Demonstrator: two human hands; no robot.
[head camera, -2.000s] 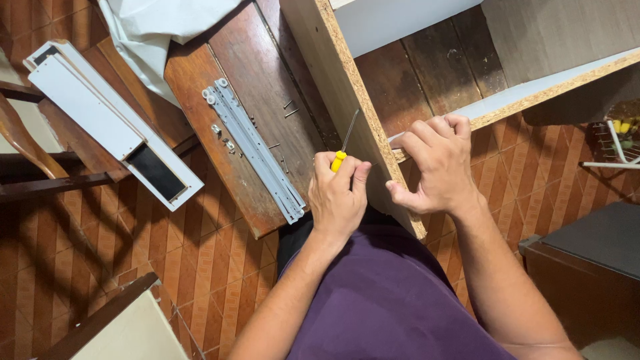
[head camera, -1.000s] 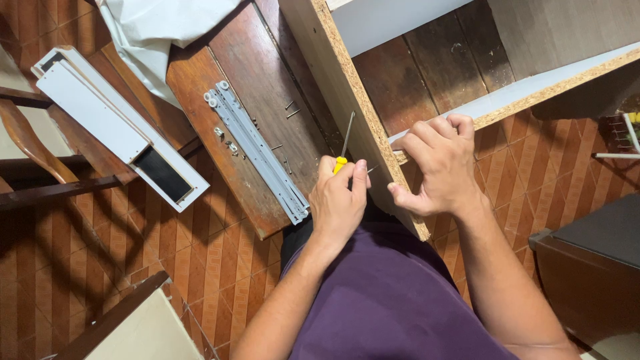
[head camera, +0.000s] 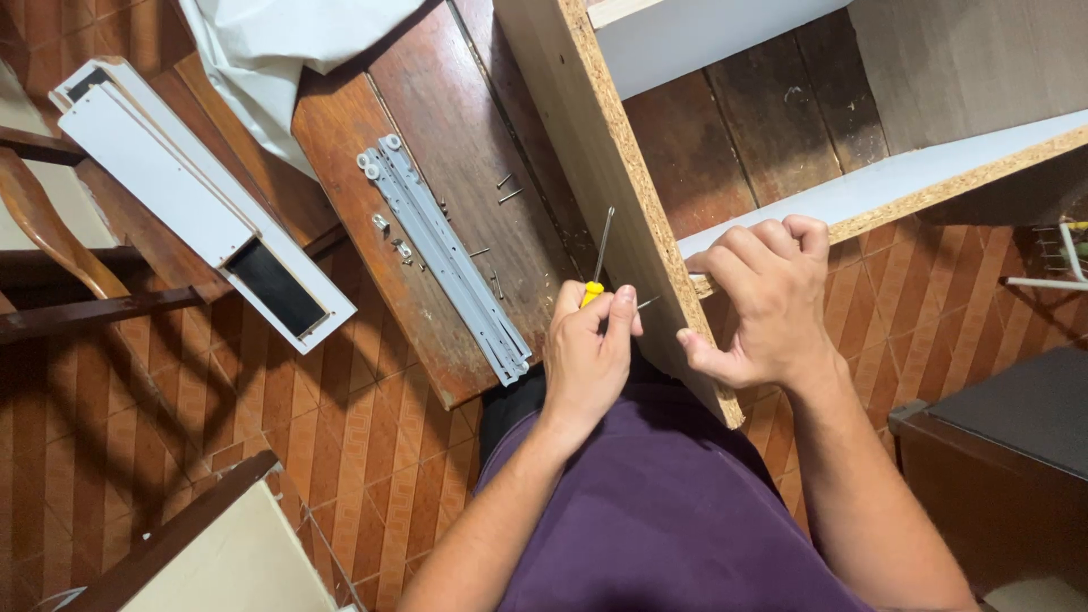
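Observation:
My left hand (head camera: 591, 348) is closed around a yellow-handled screwdriver (head camera: 593, 293), whose shaft points up beside the outer face of a particleboard furniture panel (head camera: 629, 170). At the same fingers a thin metal screw (head camera: 648, 303) sticks out toward that panel. With fingers and thumb my right hand (head camera: 756, 297) grips the corner of the furniture carcass, where the upright panel meets a white-faced board (head camera: 918, 174). Left of my hands, grey metal drawer slides (head camera: 450, 263) with white rollers lie on the wooden table (head camera: 433, 93). Loose screws (head camera: 510, 196) and small metal fittings (head camera: 402, 249) lie around them.
At the left, a white drawer-like piece (head camera: 153, 161) rests on a wooden chair (head camera: 51, 221). White cloth (head camera: 255, 68) hangs over the table's far edge. A chair with a pale seat (head camera: 229, 552) stands lower left, and a dark-topped brown cabinet (head camera: 1003, 442) lower right.
The screw by my left fingers shows plainly now and one second ago, but not two seconds ago. Both hands stay in nearly the same places.

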